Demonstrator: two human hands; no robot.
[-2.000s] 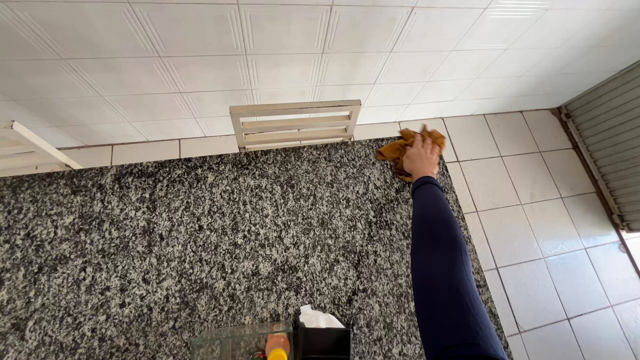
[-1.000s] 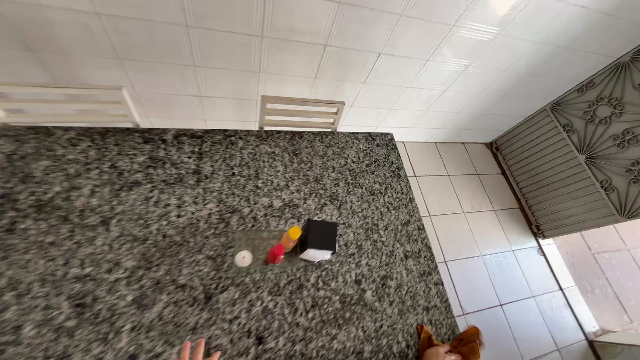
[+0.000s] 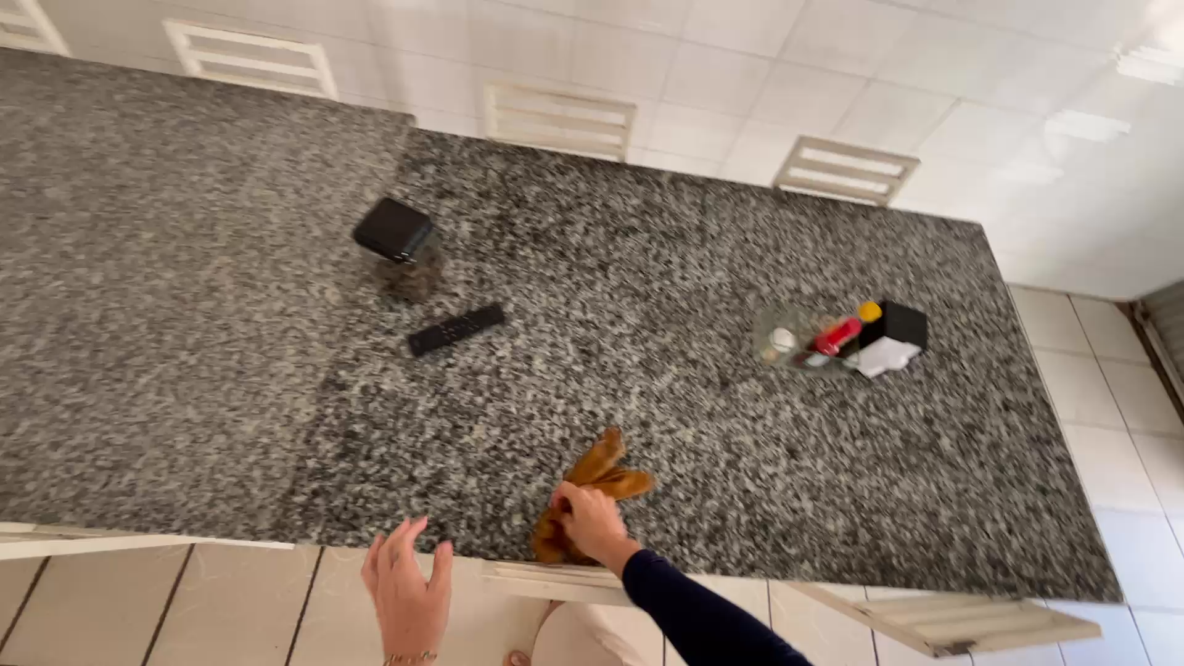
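Observation:
My right hand [image 3: 592, 523], in a dark blue sleeve, grips a bunched orange-brown cloth [image 3: 606, 462] against the near edge of the speckled granite tabletop [image 3: 647, 305]. Left of it, my left hand [image 3: 407, 578] is raised near the same edge, fingers spread, holding nothing, with a bracelet at its wrist. Farther in on the stone lies a black remote control [image 3: 456, 329]. Behind the remote stands a clear container with a black lid [image 3: 394, 228] and brownish contents.
Toward the right stand a clear glass tray [image 3: 768, 347] with a red bottle [image 3: 837, 337] and a black napkin holder [image 3: 899, 328] with white napkins. White slatted chairs [image 3: 846, 170] line the far side; another chair [image 3: 971, 620] is at the near edge.
The right hand and cloth have moved from the table's far right corner to its near edge. More of my left hand shows now. The view has swung left, showing the remote and lidded container.

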